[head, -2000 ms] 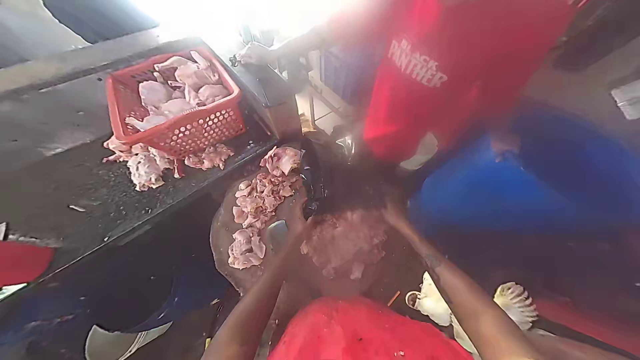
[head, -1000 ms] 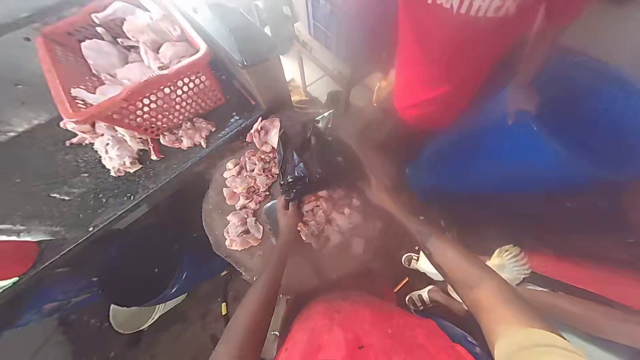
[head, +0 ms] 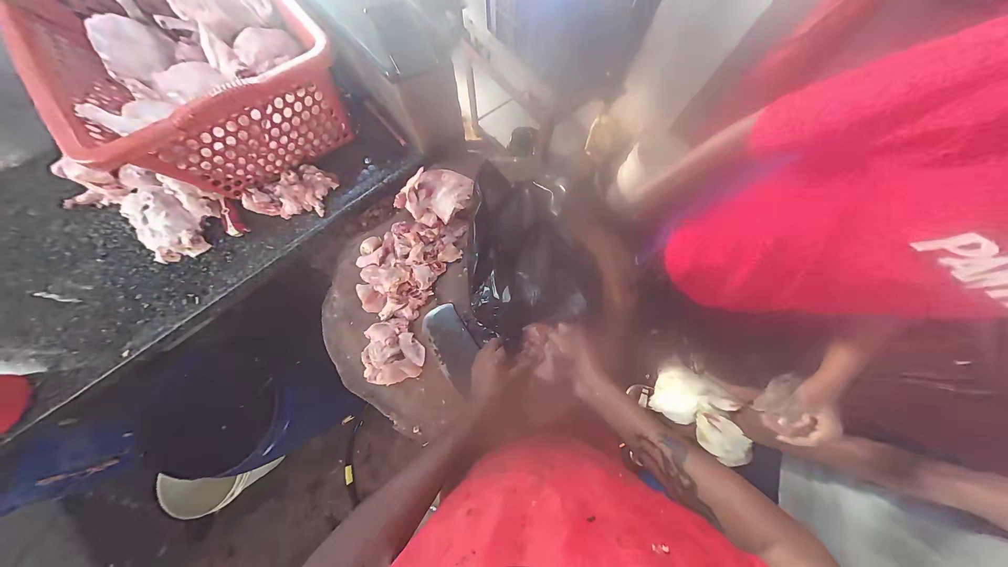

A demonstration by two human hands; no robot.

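A black plastic bag (head: 528, 252) lies on the round chopping block (head: 354, 315). My left hand (head: 490, 366) is at the bag's near edge, its fingers closed on the bag. Beside it on the left lies a cleaver (head: 449, 335) with a broad metal blade; its handle is hidden. My right hand (head: 571, 350) is at the bag's mouth over raw meat pieces (head: 539, 346); blur hides whether it grips any. More raw chicken pieces (head: 402, 276) form a row along the block's left side.
A red perforated plastic basket (head: 260, 134) of raw chicken stands on the dark counter (head: 87, 291), with chicken parts (head: 165, 220) beside it. A person in a red shirt (head: 850, 213) is at the right. Another hand (head: 803, 413) is near pale chicken feet or scraps (head: 701, 405).
The black bag is spread over the block's middle, and my right hand has come in from the bag's right side to the meat at its near edge. The view has shifted closer.
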